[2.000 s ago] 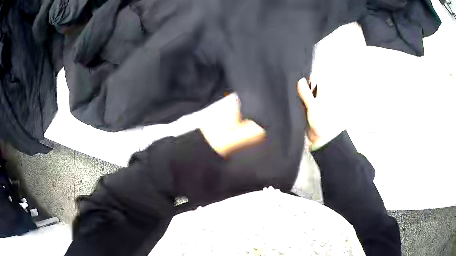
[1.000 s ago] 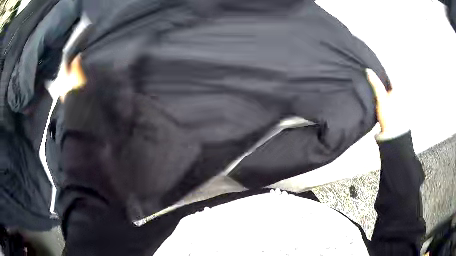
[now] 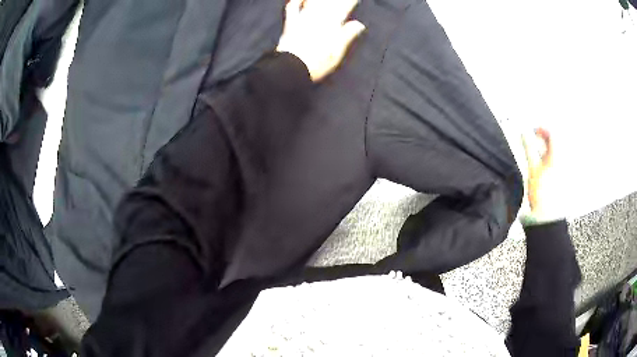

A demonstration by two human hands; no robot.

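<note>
A large dark coat [image 3: 314, 139] lies spread over the white table and hangs over its near edge. Its sleeve [image 3: 447, 132] bends at the right, with a curved seam where it joins the body. My left hand [image 3: 323, 35] is at the top centre, laid on the cloth with its fingers apart; the fingertips reach the frame's upper edge. My right hand [image 3: 536, 171] is small and overexposed beside the bend of the sleeve, over the white table. Its fingers look curled, and I cannot tell whether anything is in them.
Other dark garments [image 3: 24, 230] hang at the far left. The white table top [image 3: 559, 84] shows at the right. Speckled grey floor [image 3: 482, 286] shows below the table edge. Blurred dark items [image 3: 618, 324] stand at the lower right corner.
The coat now lies flatter, with its body and sleeve spread out. My left hand has moved from the far left to the top centre. My right hand stays at the right, now beside the sleeve.
</note>
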